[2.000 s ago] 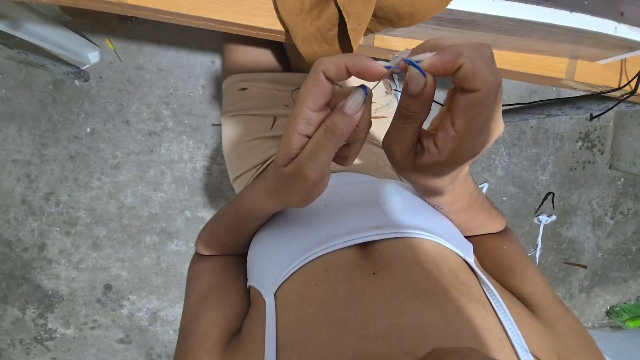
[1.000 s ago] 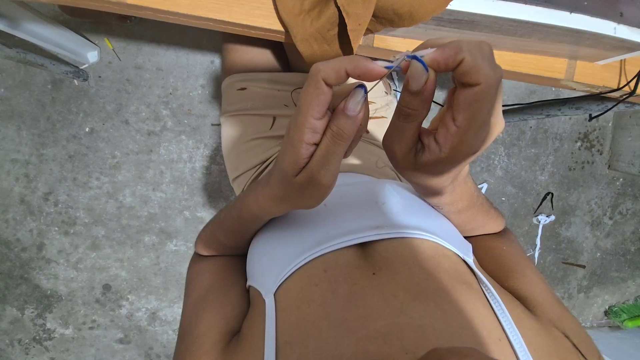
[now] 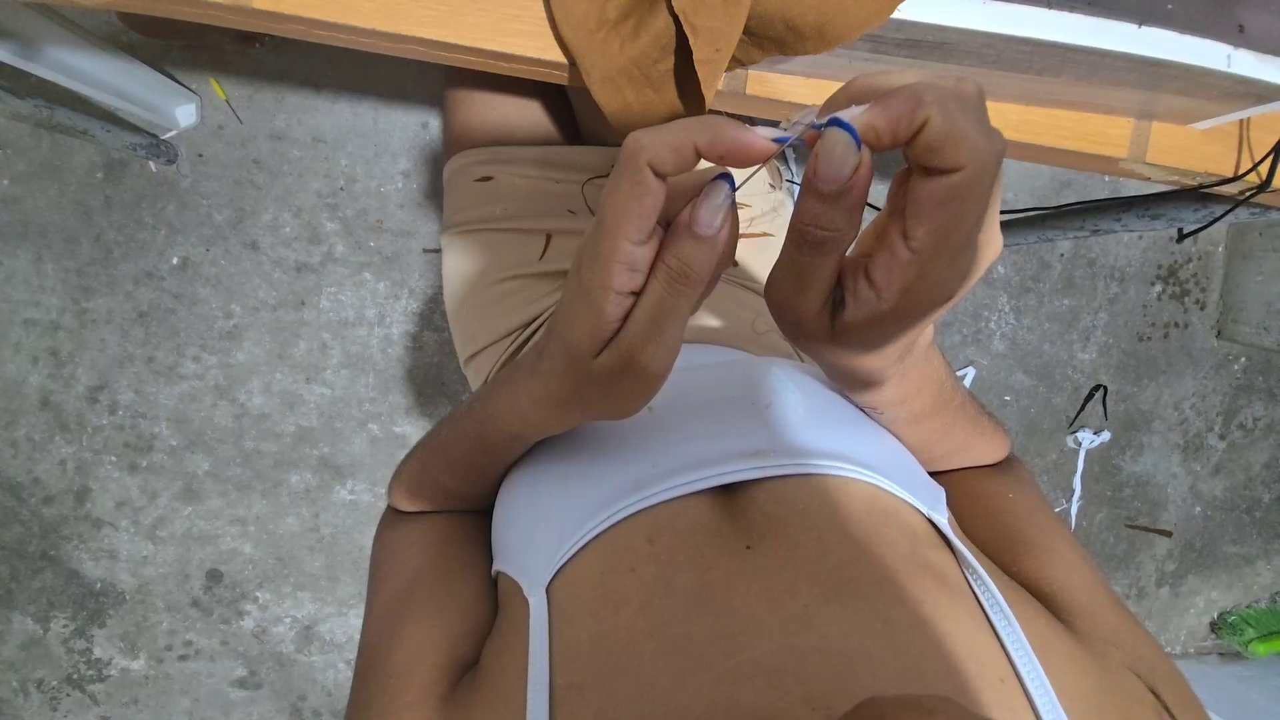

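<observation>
My left hand (image 3: 660,260) and my right hand (image 3: 890,220) are raised over my lap, their fingertips close together. A thin dark strand (image 3: 762,164) runs slantwise between the left thumb tip and the right fingertips; whether it is thread or a needle I cannot tell. Both hands pinch at it, the left thumb by its lower end, the right thumb and index finger by its upper end. Blue edges show on the nails. The fingers hide part of the strand. Behind the hands, brown cloth (image 3: 640,60) hangs over the table edge.
A wooden table edge (image 3: 400,35) spans the top. Black cables (image 3: 1120,203) hang at the right. On the concrete floor lie a yellow-handled tool (image 3: 219,90), a white and black tied strip (image 3: 1080,440) and a brown scrap (image 3: 1149,530). Small brown scraps (image 3: 545,246) rest on the beige shorts.
</observation>
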